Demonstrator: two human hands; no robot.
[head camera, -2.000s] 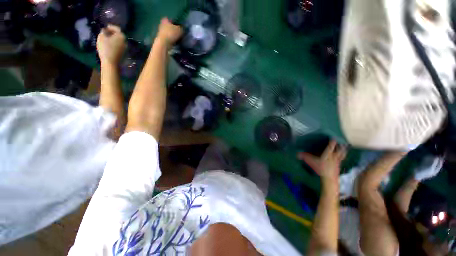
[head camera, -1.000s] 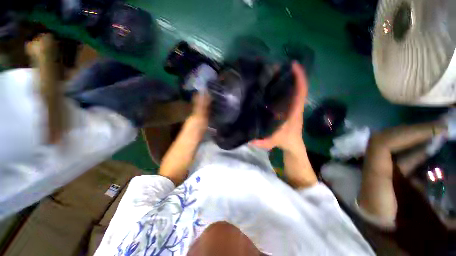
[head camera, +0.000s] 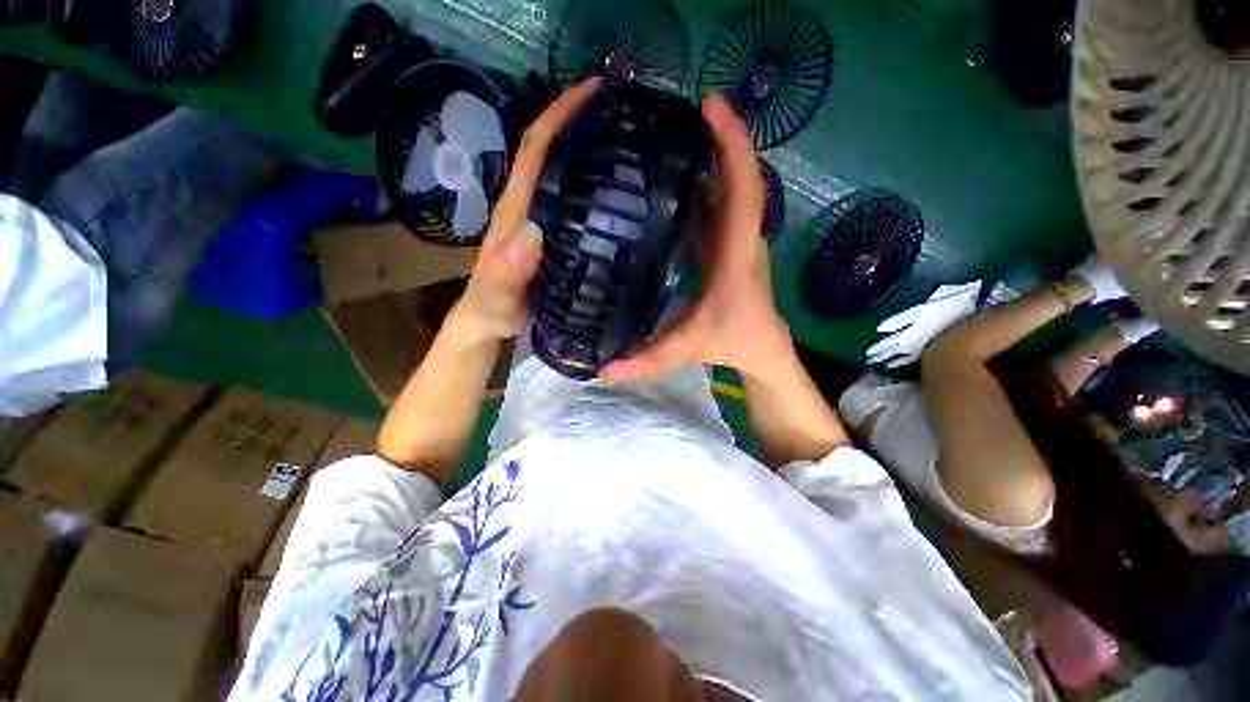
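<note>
A small black desk fan (head camera: 603, 226) with a ribbed housing is held up in front of my chest, with pale blades showing between its ribs. My left hand (head camera: 514, 247) holds its left side, the thumb on the housing. My right hand (head camera: 733, 268) spreads around its right side, fingers up. Another fan (head camera: 446, 158) with white blades and no grille over them stands on the bench to the left. Black front grilles (head camera: 768, 69) lie on the green bench behind the held fan.
Another black round fan part (head camera: 864, 254) lies at the right. Beside it are a white glove (head camera: 925, 318) and a neighbour's arms. A cream fan cage (head camera: 1179, 165) hangs at upper right. An open carton (head camera: 398, 274), a blue stool (head camera: 267, 247) and closed cartons (head camera: 178, 466) are at left.
Both hands were reaching apart over the bench, then came together around a fan. The fan is now raised and turned, with its ribbed side showing. The view has shifted.
</note>
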